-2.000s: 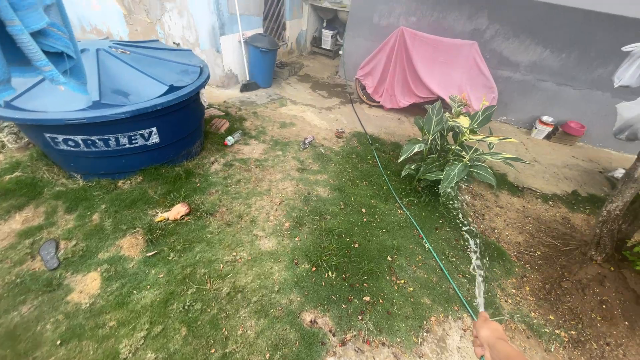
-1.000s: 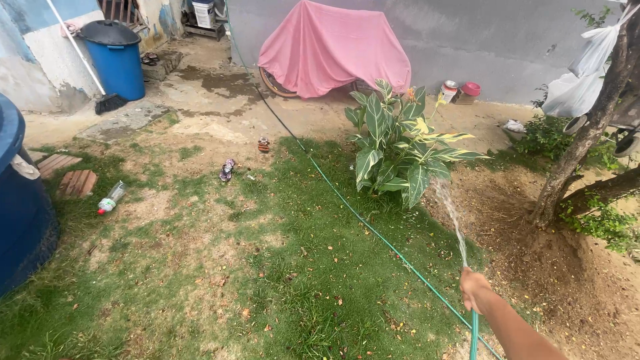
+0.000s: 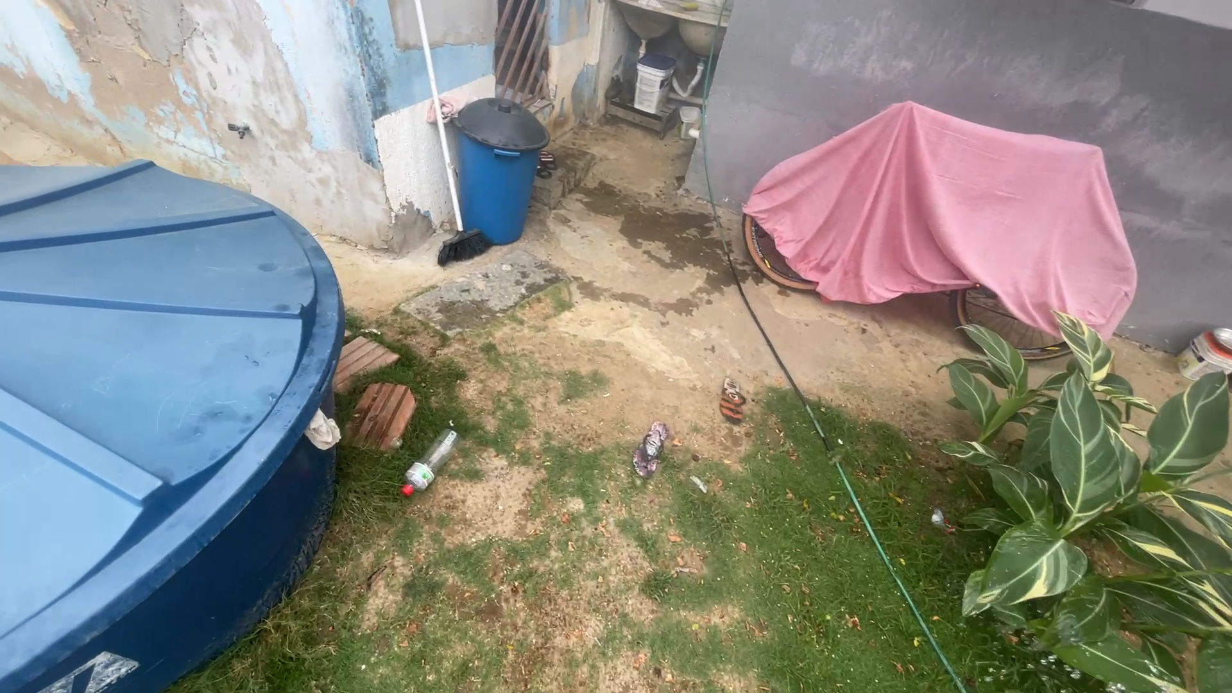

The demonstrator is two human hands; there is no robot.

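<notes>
Neither my left hand nor my right hand shows in the head view now. A garden hose (image 3: 881, 539), dark at its far part and green nearer me, runs from the sink corner across the concrete and grass to the bottom edge. Right of it stands a leafy plant (image 3: 1083, 481) with pale-veined leaves. Some water drops show low by the plant; the hose's end is out of view. Two flip-flops, one patterned (image 3: 651, 449) and one striped (image 3: 731, 400), lie apart near the grass edge. A clear plastic bottle (image 3: 431, 462) with a red cap lies on its side.
A large blue water tank (image 3: 322, 385) fills the left. Behind are a lidded blue bin (image 3: 499, 183), a broom (image 3: 464, 246) and a bicycle (image 3: 1011, 327) under a pink cloth (image 3: 943, 212) by the grey wall. Ribbed reddish blocks (image 3: 381, 416) lie beside the tank.
The view has swung left. My right hand, seen earlier at the lower right with the green hose and a water jet toward the plant, has gone out of view.
</notes>
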